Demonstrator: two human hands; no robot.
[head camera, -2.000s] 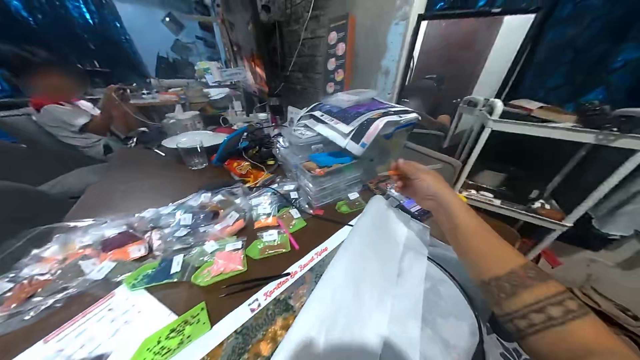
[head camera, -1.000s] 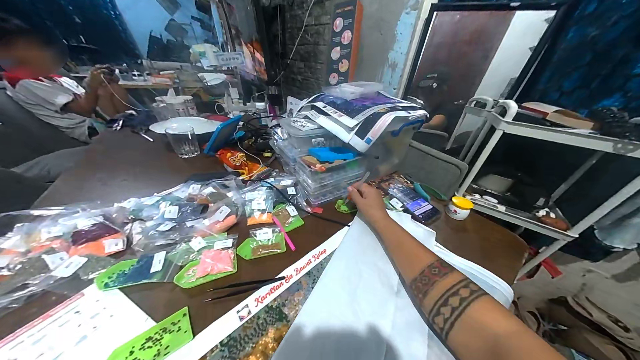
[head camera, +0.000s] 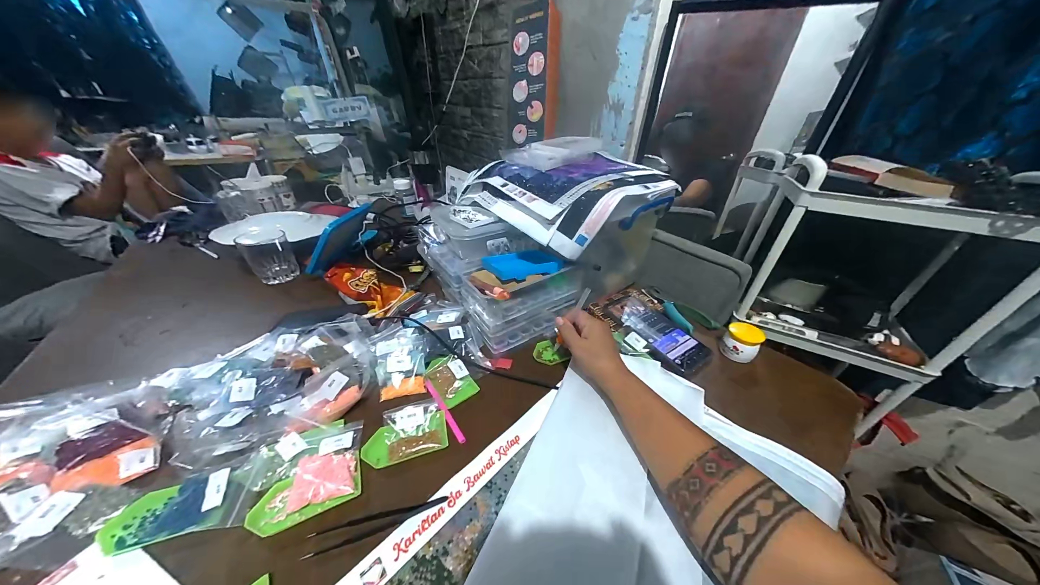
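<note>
My right hand (head camera: 587, 343) reaches across the white release paper (head camera: 569, 496), its fingertips closed around a small orange-tipped, clear pen-like tool (head camera: 559, 331). Just left of the fingertips lies a small green tray (head camera: 549, 353). My left hand is out of view. Below the paper shows a diamond-painting canvas (head camera: 479, 504) with red lettering on its white border. Black tweezers (head camera: 374, 526) rest at the border's left. Green trays with colored beads, such as one with pink beads (head camera: 313, 487), stand left, a pink pen (head camera: 445, 413) near them.
Bead bags (head camera: 236, 398) cover the table's left. Clear plastic boxes (head camera: 504, 301) with packages on top stand behind my hand. A phone (head camera: 674, 345) and a yellow-lidded jar (head camera: 742, 341) lie right. A glass mug (head camera: 268, 258) stands back left; a person (head camera: 49, 187) sits beyond. A white cart (head camera: 877, 203) stands right.
The right hand, seen above the paper's far end two seconds ago, has come down beside the small green tray. The phone and jar now show more fully. The paper lies flatter toward the right.
</note>
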